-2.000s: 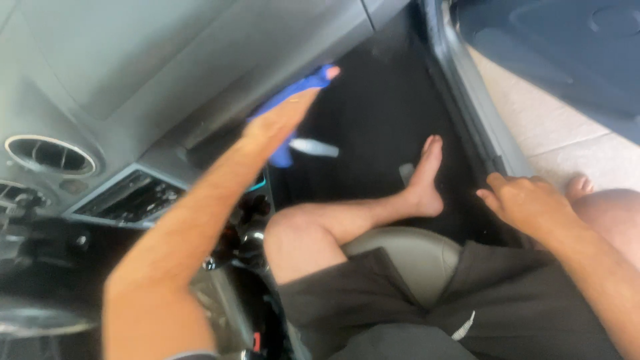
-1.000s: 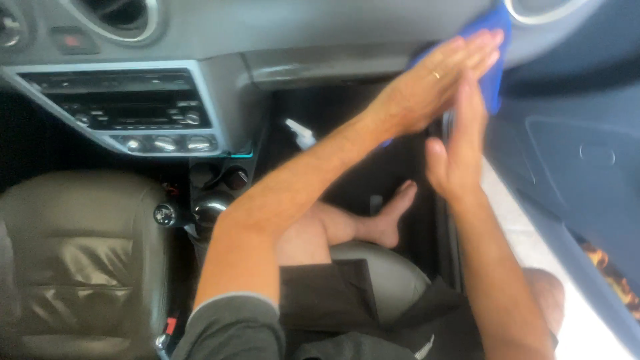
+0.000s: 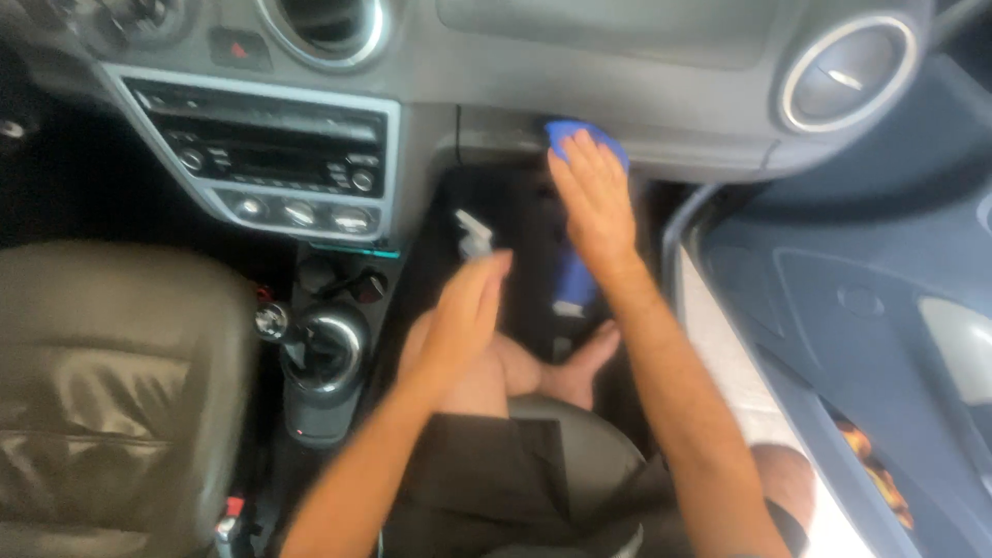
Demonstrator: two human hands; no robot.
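Note:
My right hand presses a blue cloth flat against the lower edge of the dashboard, around the glove box. Part of the cloth is hidden under the fingers. More blue material with a pale edge shows below that hand in the footwell. My left hand hovers above my knee, blurred; nothing can be seen in it. Just beyond it, a white spray nozzle of a bottle shows in the dark footwell.
The radio panel is at the left, above the gear lever and a leather seat. A round air vent sits at the upper right. The car door stands ajar beside the pale door sill.
The blue cloth was under my left hand at the dashboard's right end; now my right hand is on it, further left. My left hand has come off it and back toward my knee. The view has shifted.

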